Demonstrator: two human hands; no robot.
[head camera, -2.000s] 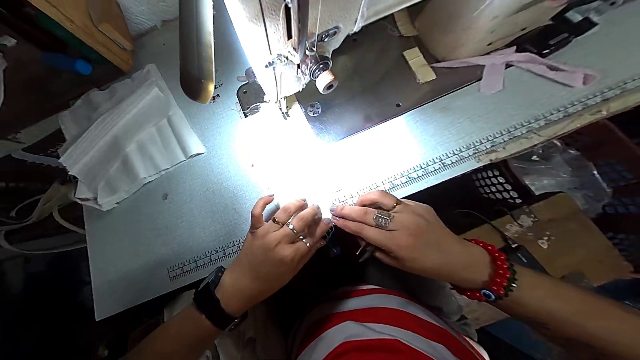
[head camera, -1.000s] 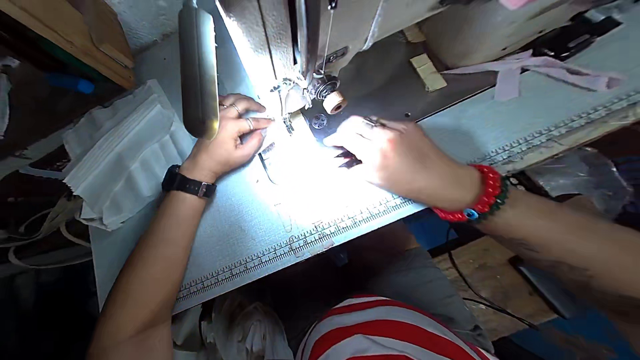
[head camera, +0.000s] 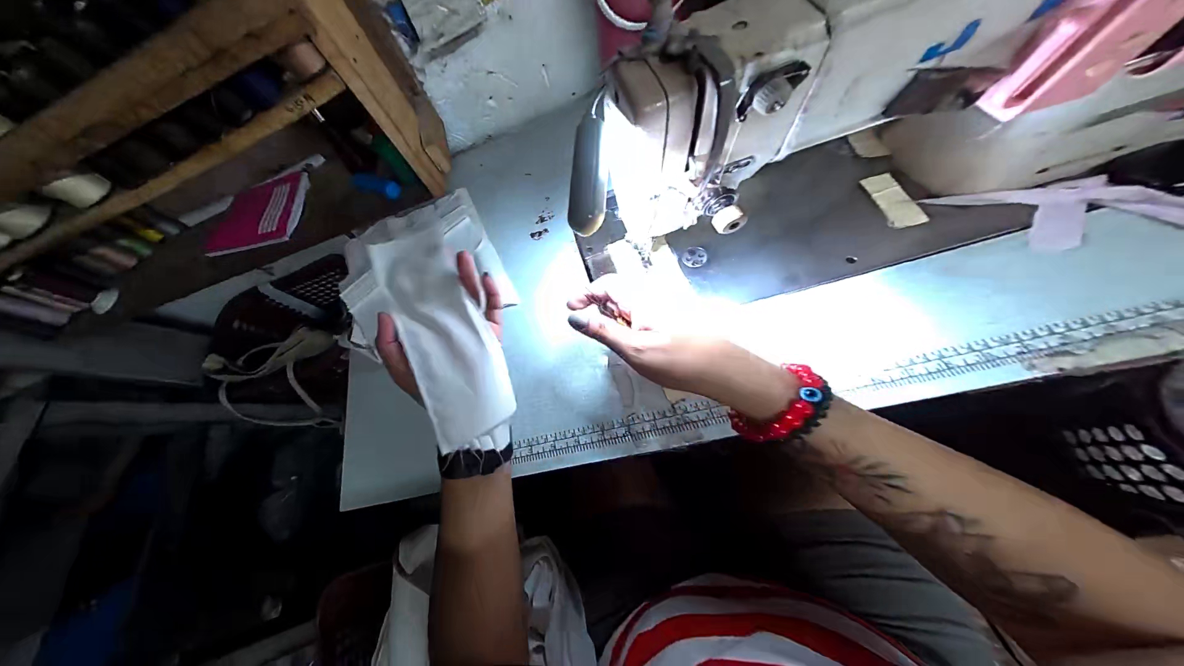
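Observation:
My left hand is palm up with a folded white cloth piece lying across its palm, fingers showing on both sides. Behind it, a stack of white cloth pieces rests at the table's left end. Near the needle of the sewing machine, my right hand has its fingers curled; a small dark and orange object shows among them, too unclear to name. Glare from the machine's lamp washes out the needle area, so any cloth there is hard to make out.
A measuring tape runs along the table's front edge. Pale fabric strips lie at the right. A wooden rack with thread spools stands at the left, a pink booklet beside it. A dark perforated basket is at lower right.
My left hand has moved left from beside the needle and now bears a folded white cloth. My right hand remains near the needle. The view has shifted left.

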